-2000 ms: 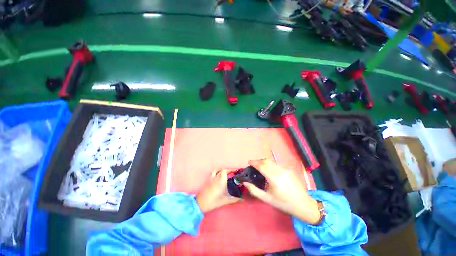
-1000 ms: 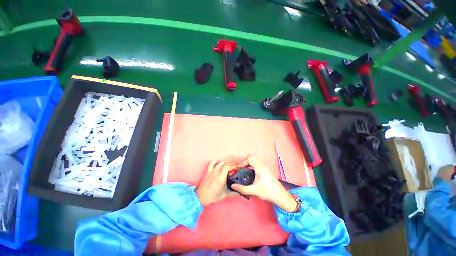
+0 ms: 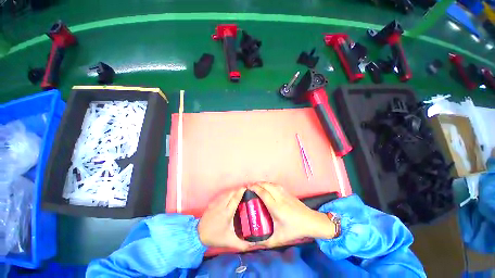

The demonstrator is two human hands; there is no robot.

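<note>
A short red housing point(image 3: 255, 220) with white lettering and black edges is held upright near the mat's front edge, close to the body. My left hand point(image 3: 223, 220) grips its left side and my right hand point(image 3: 290, 217) its right side; the palms cover both flanks. Slim tweezers point(image 3: 304, 156) lie on the salmon-red mat point(image 3: 233, 146). A black object point(image 3: 320, 200) lies on the mat behind my right wrist, partly hidden by the sleeve.
A red-black tool body point(image 3: 329, 120) lies at the mat's upper right corner. A foam tray of white parts point(image 3: 106, 152) and a blue bin point(image 3: 48, 179) are left; a foam tray of black parts point(image 3: 412, 157) is right. Several tool bodies point(image 3: 230, 51) lie beyond. A person's sleeve point(image 3: 477, 214) shows far right.
The held part has turned from its black side to its lettered red side and moved down towards the body. Both hands now clasp its sides. The tweezers show fully.
</note>
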